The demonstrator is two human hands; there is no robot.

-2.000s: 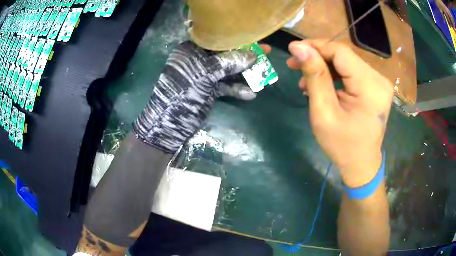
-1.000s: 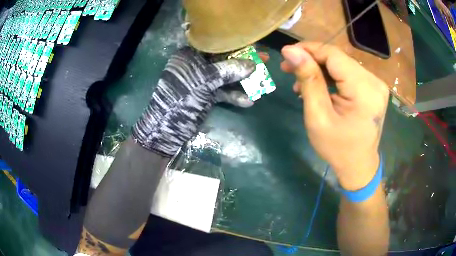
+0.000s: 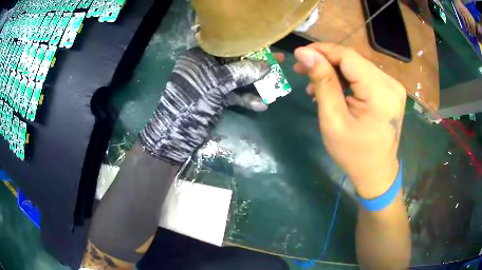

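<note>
My left hand (image 3: pixel 211 89), in a black-and-white mottled knit glove, holds a green and white circuit board (image 3: pixel 273 84) between thumb and fingers. The board's upper end lies at the rim of the amber-brown cone (image 3: pixel 253 26), which hides what is beneath it. My bare right hand (image 3: pixel 354 105) is just right of the board, with thumb and forefinger pinched together. A thin dark cable (image 3: pixel 364 23) runs from these fingers up to the right. The tips of what they pinch are too small to make out. A blue strap (image 3: pixel 383 196) is round my right wrist.
A black tray (image 3: pixel 63 105) at the left carries rows of green boards (image 3: pixel 31 58). A dark phone (image 3: pixel 388 31) lies on a wooden shelf (image 3: pixel 423 74) at the back right. A white pad (image 3: pixel 203 211) lies beside my left forearm. A person's hand (image 3: pixel 466 18) shows at the top right.
My right hand has shifted slightly left and down. The board has tilted and moved down a little in my left hand. The cone's rim sits slightly lower.
</note>
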